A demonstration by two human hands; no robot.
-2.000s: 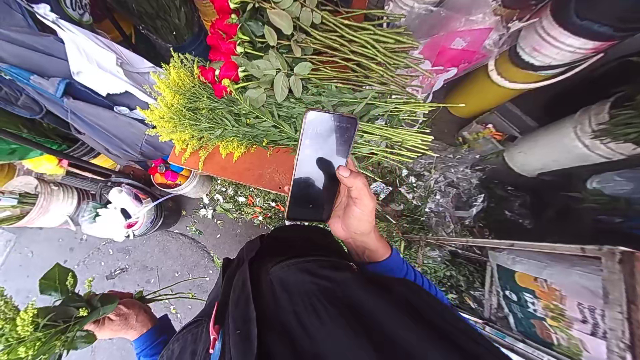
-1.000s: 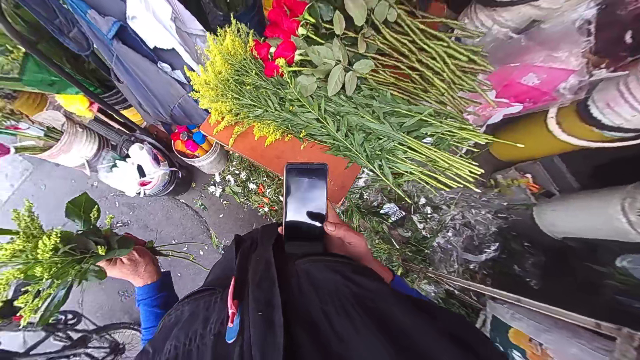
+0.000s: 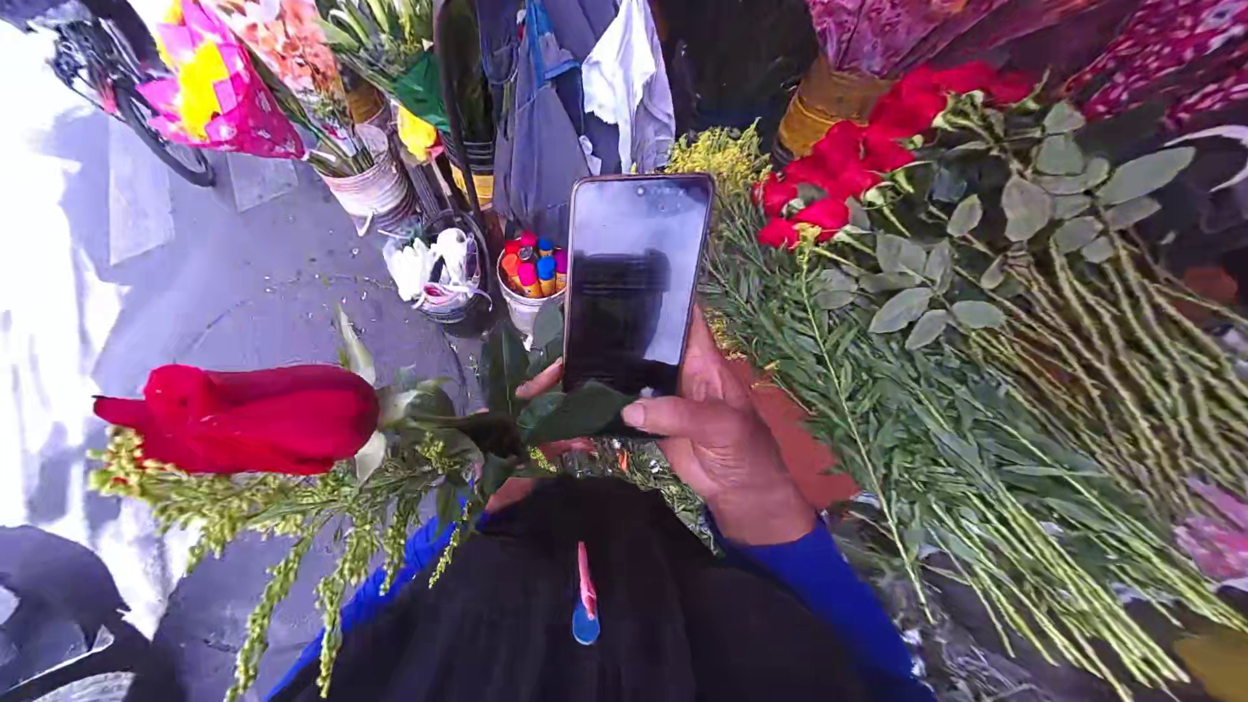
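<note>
My right hand [image 3: 726,439] holds a smartphone [image 3: 639,283] upright in front of my chest, its dark screen reflecting light. My left hand [image 3: 536,448] is close at the phone's lower left, mostly hidden by leaves, and holds a bunch with a red rose [image 3: 258,417] and yellow-green goldenrod-like sprays [image 3: 322,526] pointing left. Whether the left fingers also touch the phone I cannot tell. To the right lie cut red roses [image 3: 838,166] with long stems and a pile of green stems [image 3: 936,468] with small yellow flowers.
Beyond the phone stand a white bucket of colourful capped items [image 3: 526,310], a dark bucket with white items [image 3: 450,310] and a bucket of flowers [image 3: 366,190]. Grey clothing [image 3: 546,127] hangs behind them. A bicycle wheel [image 3: 171,146] shows at upper left, above grey pavement [image 3: 283,322].
My left hand has come from the far left to beside the phone, bringing the bunch with it. The rose in it now shows. The view has turned left.
</note>
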